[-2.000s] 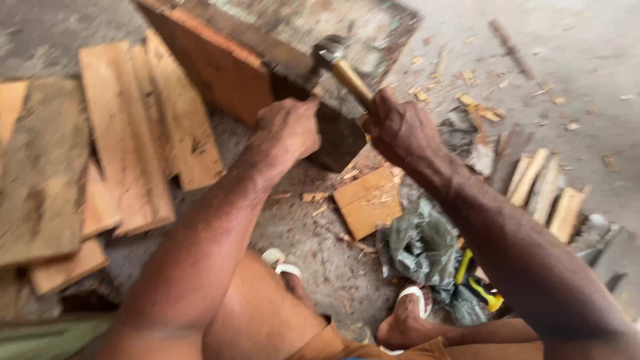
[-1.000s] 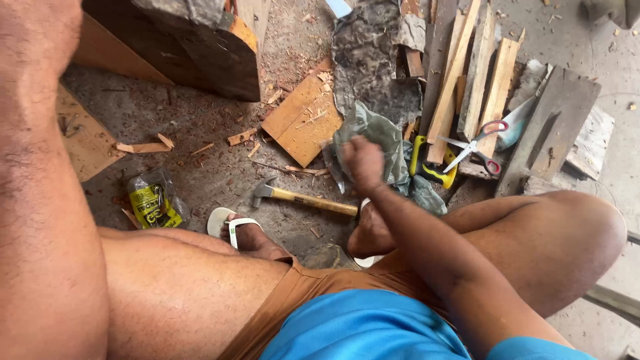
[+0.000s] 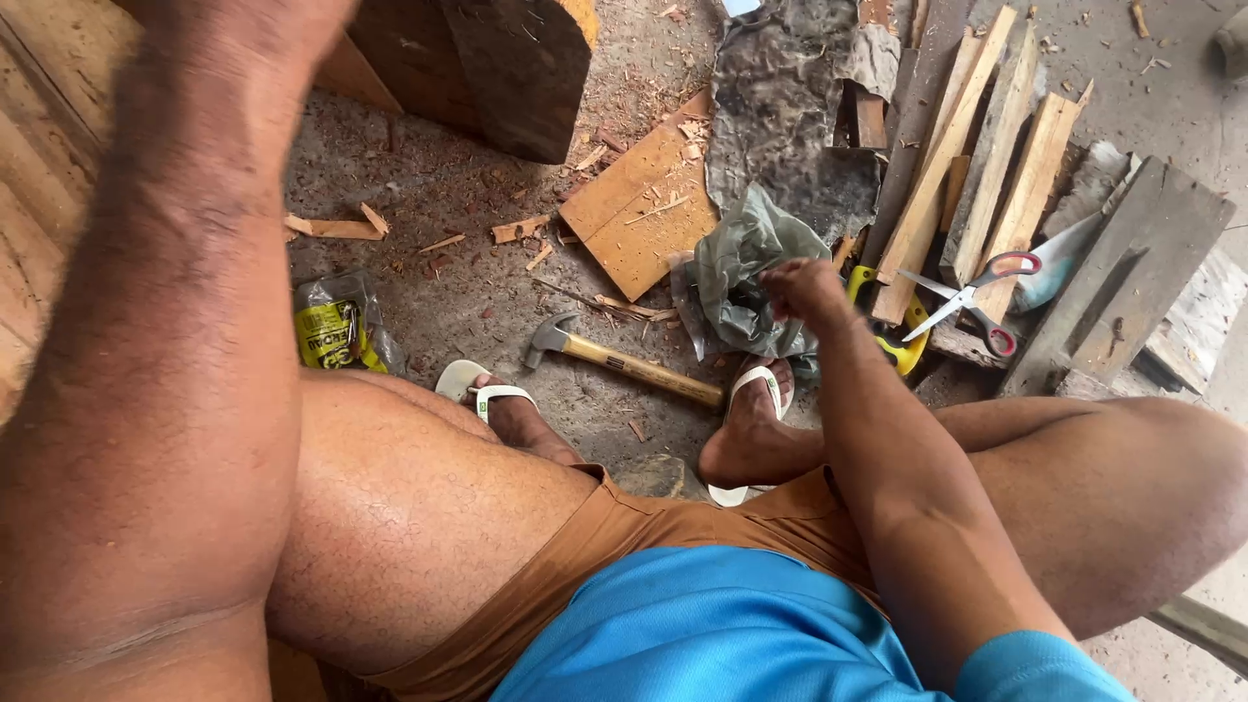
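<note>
My right hand (image 3: 804,291) is at a crumpled grey-green plastic bag (image 3: 756,258) on the floor, its fingers bent at the bag's opening; whether they grip anything is hidden. My left arm rises along the left side, with only the wrist and part of my left hand (image 3: 283,24) at the top edge, its fingers out of view. A claw hammer (image 3: 634,369) with a wooden handle lies on the ground between my feet. Scissors (image 3: 967,300) rest open by a yellow-handled tool (image 3: 912,336) on the right.
Wood strips (image 3: 1024,185) and a grey board (image 3: 1121,278) lie at the right. A square wooden piece (image 3: 643,210) is beyond the hammer, near a dark wooden block (image 3: 517,73). A clear packet with a yellow label (image 3: 341,327) lies left of my feet. Wood chips litter the floor.
Two seconds ago my right hand held the hammer at the wooden block; now the hammer lies on the floor and that hand is at the plastic bag. The view has shifted.
</note>
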